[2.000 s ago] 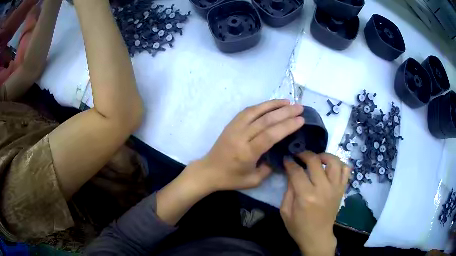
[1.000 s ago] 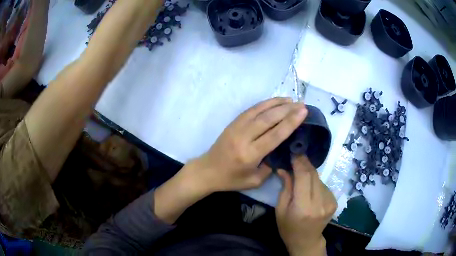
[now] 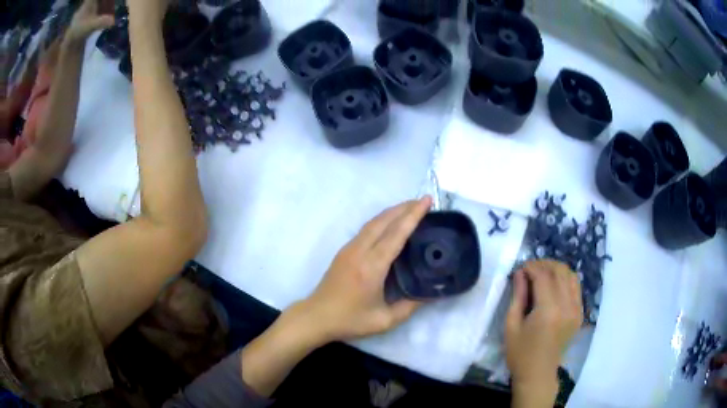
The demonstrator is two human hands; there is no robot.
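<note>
My left hand [image 3: 363, 275] holds a black housing [image 3: 438, 255] by its left side, with its open face and round central hub turned up towards me. My right hand [image 3: 544, 311] is at the near left edge of a heap of dark legged inserts [image 3: 594, 247] with pale round centres. Its fingers are curled, and whether they hold an insert cannot be seen. One loose insert [image 3: 499, 221] lies between the housing and the heap.
Several housings [image 3: 349, 105] stand at the far middle, some stacked [image 3: 505, 44], and more at the right [image 3: 684, 209]. Another insert heap [image 3: 227, 103] lies far left. A person's bare arm [image 3: 167, 151] reaches over the table at left. Clear film [image 3: 434, 179] glints near the middle.
My right hand has left the inside of the housing and moved right to the insert heap. The housing now faces up more openly. The view has shifted, showing more of the far table.
</note>
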